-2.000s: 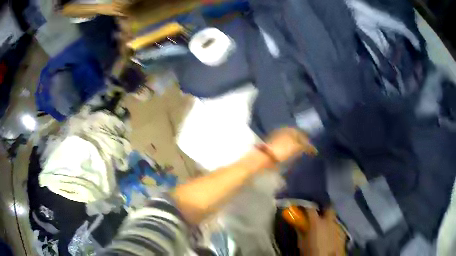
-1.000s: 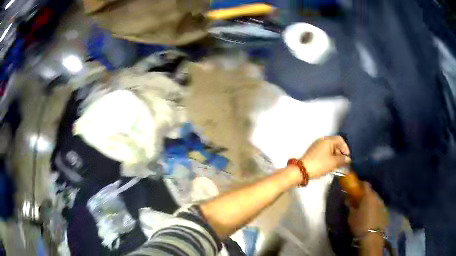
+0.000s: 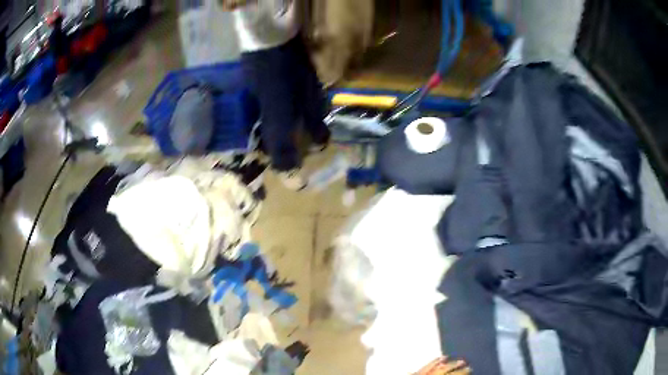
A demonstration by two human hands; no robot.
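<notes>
The dark navy-grey garment [image 3: 557,271] lies spread on the right side of the white-covered ironing table [image 3: 406,242], with pale blue-grey bands near its lower part. Only a small blurred part of a hand, seemingly my left hand [image 3: 443,367], shows at the bottom edge by the garment's left border; the rest is cut off, so its grip is hidden. My right hand and the orange-handled iron are out of the picture. More dark garments [image 3: 524,146] are heaped at the table's far right.
A white roll [image 3: 426,135] sits on a rounded dark pad [image 3: 417,168]. Beyond are a yellow handle [image 3: 364,99] and blue hoses [image 3: 453,36]. A person [image 3: 275,80] stands beside a blue basket [image 3: 162,110]. Pale cloth [image 3: 165,220] and blue scraps [image 3: 245,275] lie on the floor at left.
The view has tilted up, bringing the person and basket into sight. My left forearm, my right hand and the orange iron handle have left the picture.
</notes>
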